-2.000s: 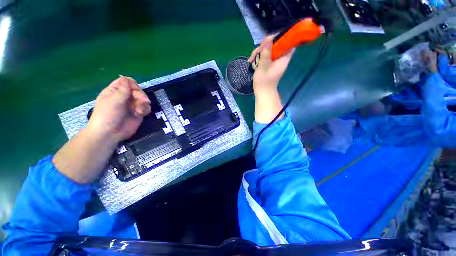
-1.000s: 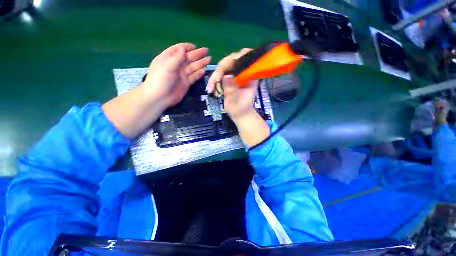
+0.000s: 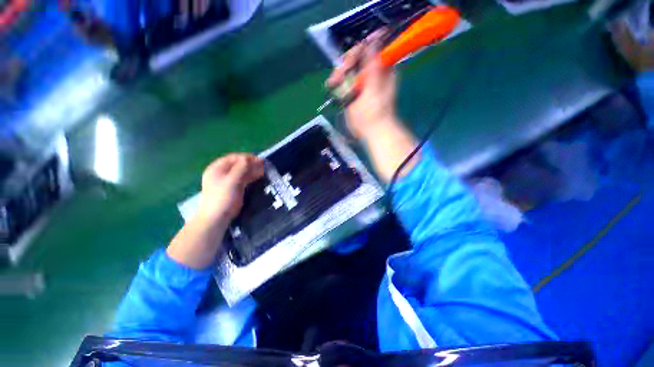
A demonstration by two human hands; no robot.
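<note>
A black housing [image 3: 308,208] lies on a silvery foam sheet [image 3: 287,261] in front of me, with white angular shapes and a grey centre strip [image 3: 281,188]. My right hand [image 3: 369,89] is beyond the housing's far right corner and holds the orange-and-black electric screwdriver [image 3: 419,36]. Its thin bit points down and left, off the housing. The black cord hangs from its rear over my sleeve. My left hand [image 3: 228,183] is over the housing's left end with fingers curled together. The picture is blurred, and I cannot tell whether the fingertips pinch anything.
Another housing on foam [image 3: 323,36] lies behind the screwdriver on the green worktop [image 3: 158,143]. More dark housings lie at the far left [image 3: 29,197] and upper left. A whitish plastic bag [image 3: 498,204] is beyond the worktop's edge at right, over blue floor.
The view has turned. My right hand with the screwdriver has moved from over the housing to beyond its far right corner. My left hand's spread fingers have curled together at the housing's left end.
</note>
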